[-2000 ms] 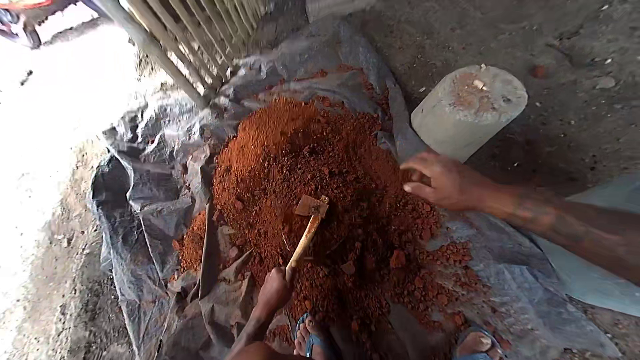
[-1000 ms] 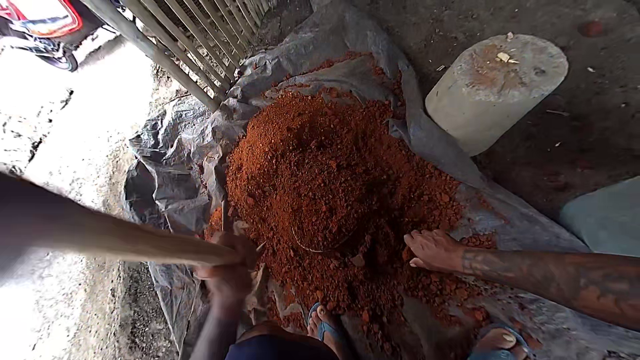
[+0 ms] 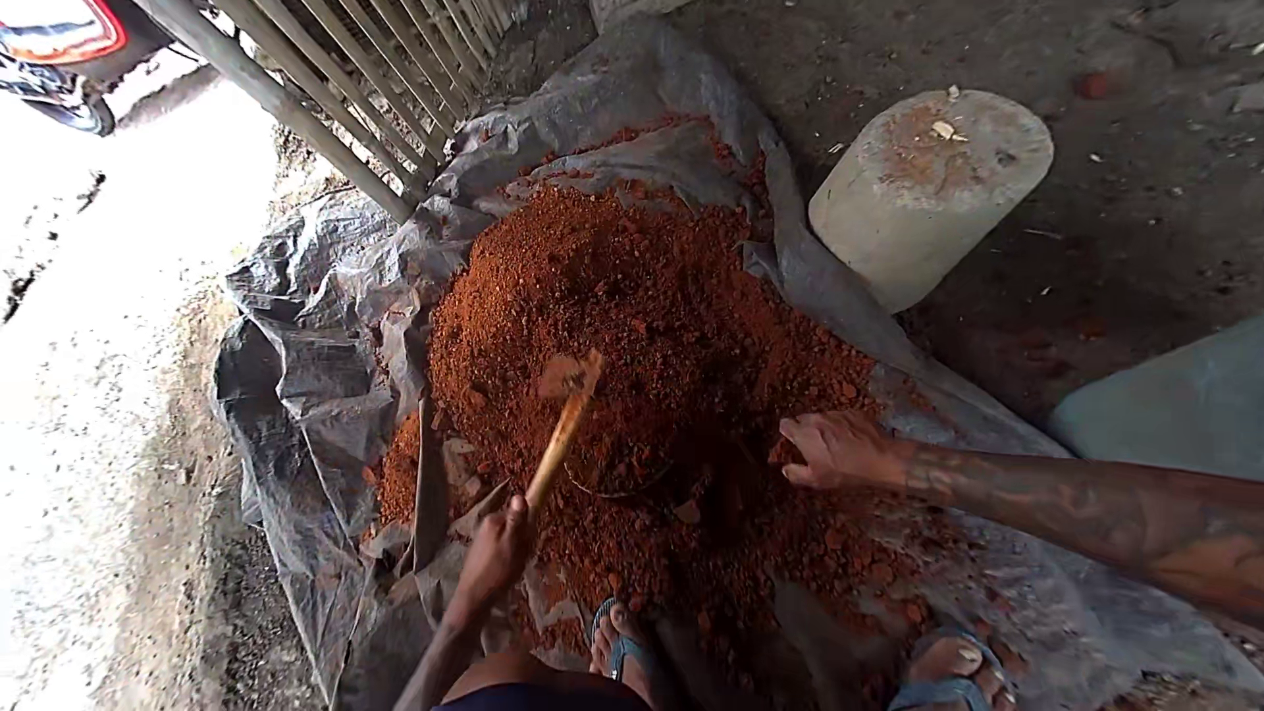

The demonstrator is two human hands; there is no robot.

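Observation:
My left hand [image 3: 497, 553] grips the lower end of a wooden-handled hoe or adze-like tool [image 3: 561, 446]. Its flat blade, coated in reddish dust, lies over a mound of crushed red-brown material [image 3: 612, 286]. Part of a thin curved rim [image 3: 620, 492] shows in the mound below the blade; the rest is buried or in shadow. At the mound's right side my right hand [image 3: 834, 451] rests palm down with fingers curled, at a reddish lump [image 3: 783, 451]; whether it grips the lump I cannot tell. A wrinkled grey plastic tarp [image 3: 326, 365] lies under the mound.
A pale cylindrical block [image 3: 928, 193] stands right of the tarp, with small chips on top. A greenish-grey object [image 3: 1175, 405] is at the right edge. Slatted wooden fencing [image 3: 296, 109] and part of a motorcycle [image 3: 69, 89] are at upper left. My sandalled feet [image 3: 627, 647] are at the mound's near edge.
The tool was raised at the left one second ago; now its head is down at the mound. My right hand stays at the mound's right side.

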